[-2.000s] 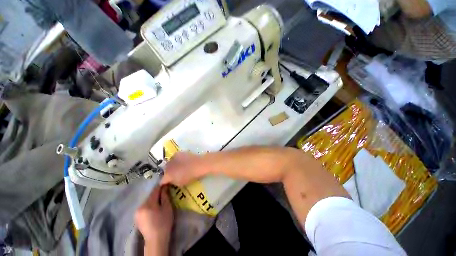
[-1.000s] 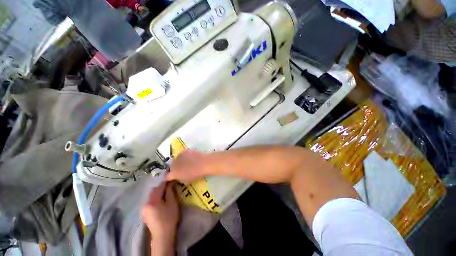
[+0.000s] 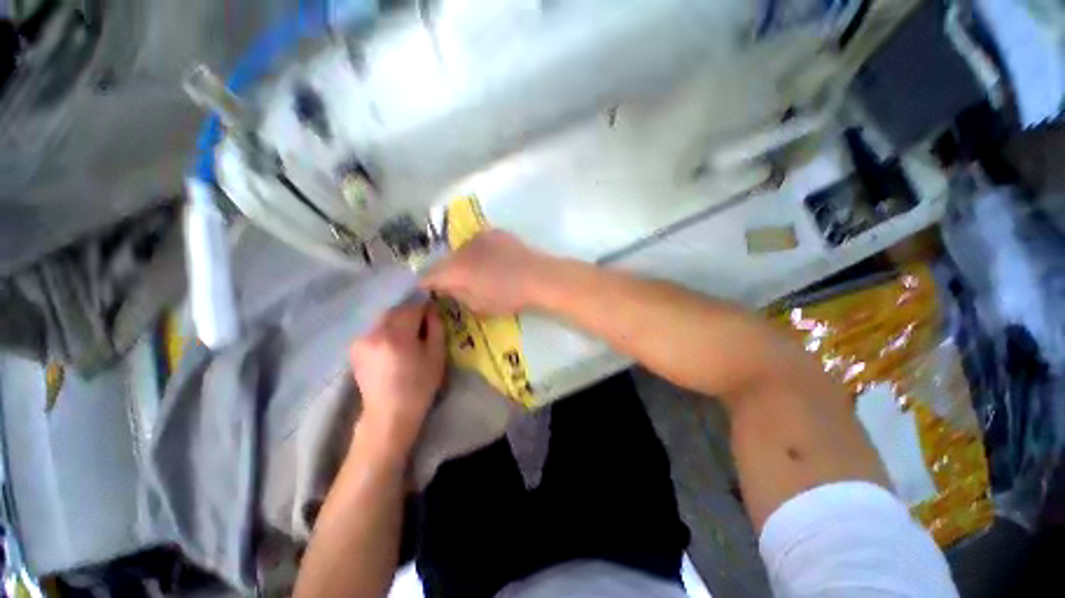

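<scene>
The grey-taupe garment piece (image 3: 269, 339) lies left of the needle and hangs over the table edge. My left hand (image 3: 399, 356) pinches its edge just in front of the presser foot area (image 3: 409, 238). My right hand (image 3: 485, 275) is beside it, nearer the machine, fingertips down on the same fabric edge; the fingertips are blurred. The off-white sewing machine (image 3: 526, 88) is above my hands. Yellow tape printed "PIT" (image 3: 505, 356) is stuck on the machine bed (image 3: 689, 275), partly under the cloth and my right hand.
The slide plate opening (image 3: 862, 208) is at the bed's right end, with a small tan patch (image 3: 770, 240) beside it. A plastic-wrapped yellow bundle (image 3: 858, 333) lies at the right. A white tube end (image 3: 208, 275) hangs left of the machine head. More grey cloth lies at upper left.
The view has tilted downward and turned, so the machine sits higher and its control panel is out of the picture. Both hands remain at the fabric edge by the needle.
</scene>
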